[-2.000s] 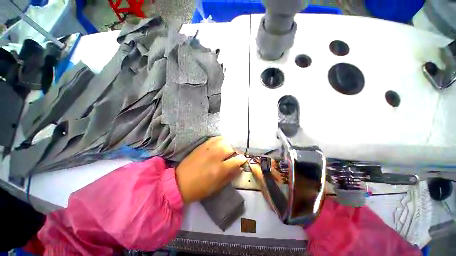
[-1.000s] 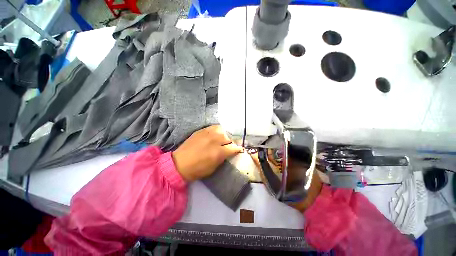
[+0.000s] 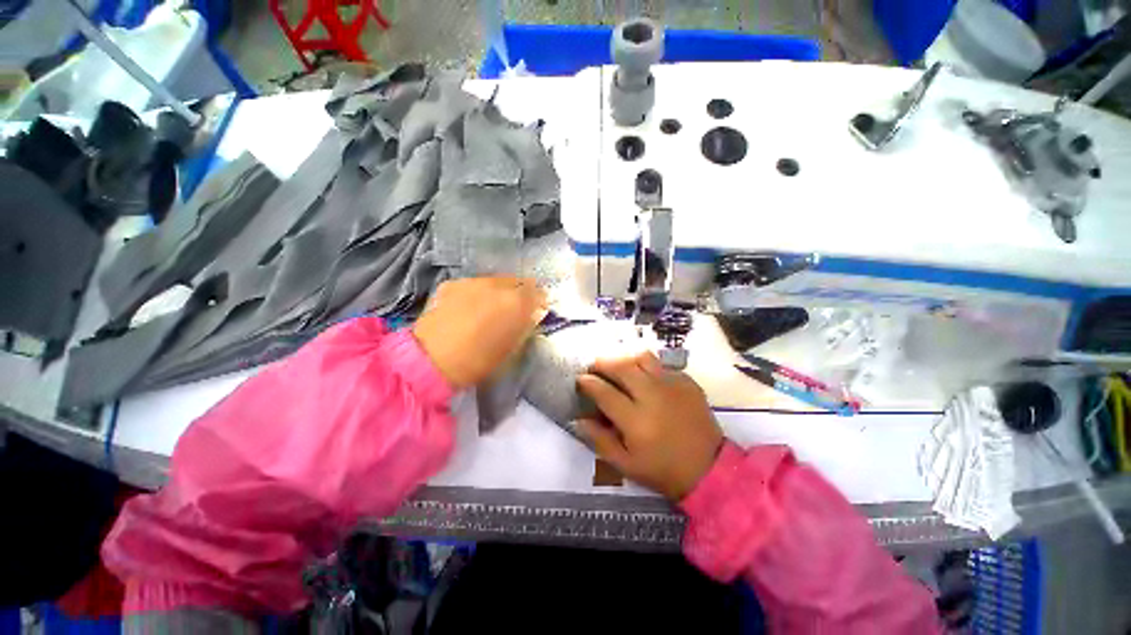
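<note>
A grey cut piece (image 3: 556, 376) lies on the white table in front and to the left of the presser foot area. My left hand (image 3: 481, 329) is closed on the piece's upper left part, beside the heap. My right hand (image 3: 651, 422) rests on its right side with the fingers bent over the fabric. The needle and presser foot are too small to make out clearly. A large heap of grey cut pieces (image 3: 360, 211) lies left of the machine. The white sewing machine head (image 3: 819, 174) stands behind my hands.
Red and blue pens (image 3: 800, 385) and a black object (image 3: 759, 325) lie right of the needle area. A white ribbed bundle (image 3: 970, 465) lies at the right. A measuring tape (image 3: 546, 515) runs along the front edge. A blue crate (image 3: 732, 47) stands behind the table.
The view has shifted, showing more of the machine. My right hand has come out from behind the shiny guard to the front left, onto the fabric. My left hand has moved slightly left and up.
</note>
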